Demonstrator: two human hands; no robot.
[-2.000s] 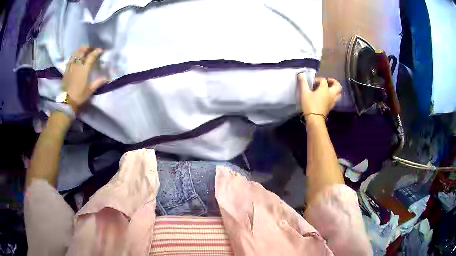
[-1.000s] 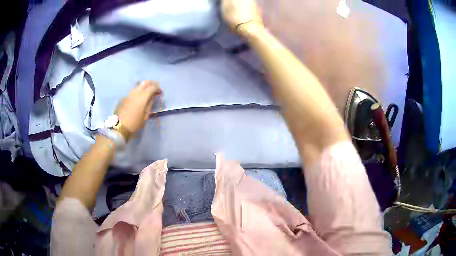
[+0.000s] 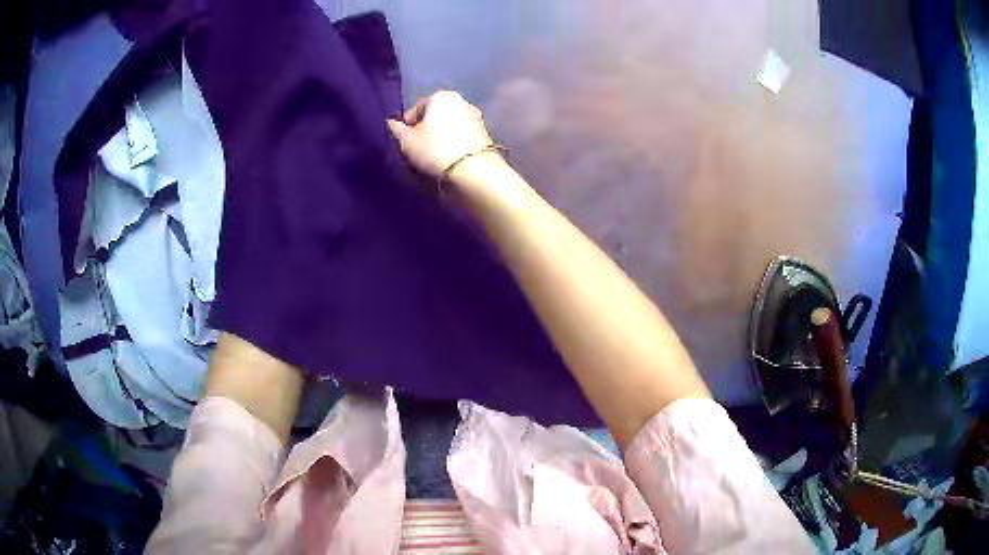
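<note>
A large deep purple garment (image 3: 315, 217) lies across the left and middle of the pressing table, its plain outer side up. Its pale blue-white inside (image 3: 157, 260) shows at the left, with narrow dark purple strips. My right hand (image 3: 442, 136) pinches the garment's edge near the top middle. My left forearm goes under the purple cloth at the lower left; the left hand itself is hidden beneath it.
The iron (image 3: 797, 331) rests at the right of the table, its red-brown handle towards the near edge and a pale cord running off right. A small white tag (image 3: 773, 72) lies on the lavender-grey table cover (image 3: 672, 163). Blue-edged material stands at far right; scraps lie below.
The cloth has been folded over leftwards, so its purple outer side now covers much of the pale inside. My right hand has moved left and down; my left hand has gone under the cloth.
</note>
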